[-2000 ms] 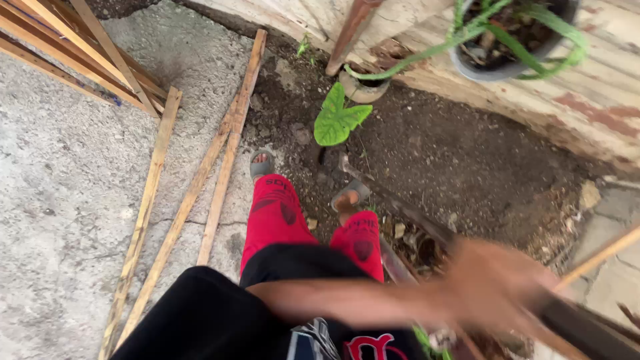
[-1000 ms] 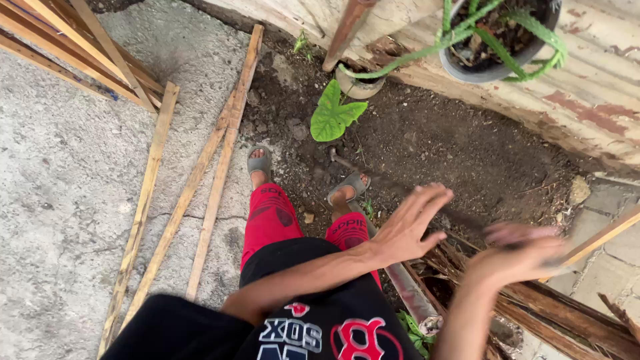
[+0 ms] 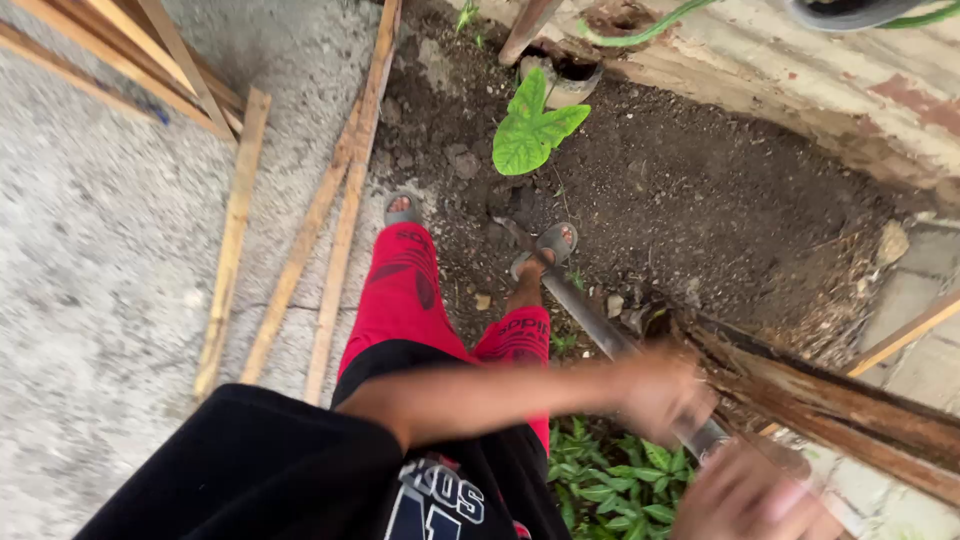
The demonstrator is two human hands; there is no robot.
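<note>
A long dark metal bar [image 3: 581, 304] slants from the soil near the right foot toward the lower right. My left hand [image 3: 664, 394] reaches across my body and closes around it, blurred. Lower down, my right hand [image 3: 757, 487] grips the bar's upper part, also blurred. The bar's lower end rests at a small hole in the dark soil [image 3: 675, 202], just below a plant with a broad green leaf [image 3: 529, 127]. What lies under my palms is hidden.
Long wooden strips [image 3: 232, 240] lie on the concrete [image 3: 97, 262] at left. A rough wooden plank [image 3: 825, 397] juts in at right, beside leafy plants [image 3: 622, 476]. A weathered wall [image 3: 795, 90] borders the soil. My feet, in grey slides [image 3: 556, 244], stand at the soil's edge.
My left hand, spread and off the bar one second ago, is now closed around it. The bar now slants more steeply toward me. The view has shifted slightly.
</note>
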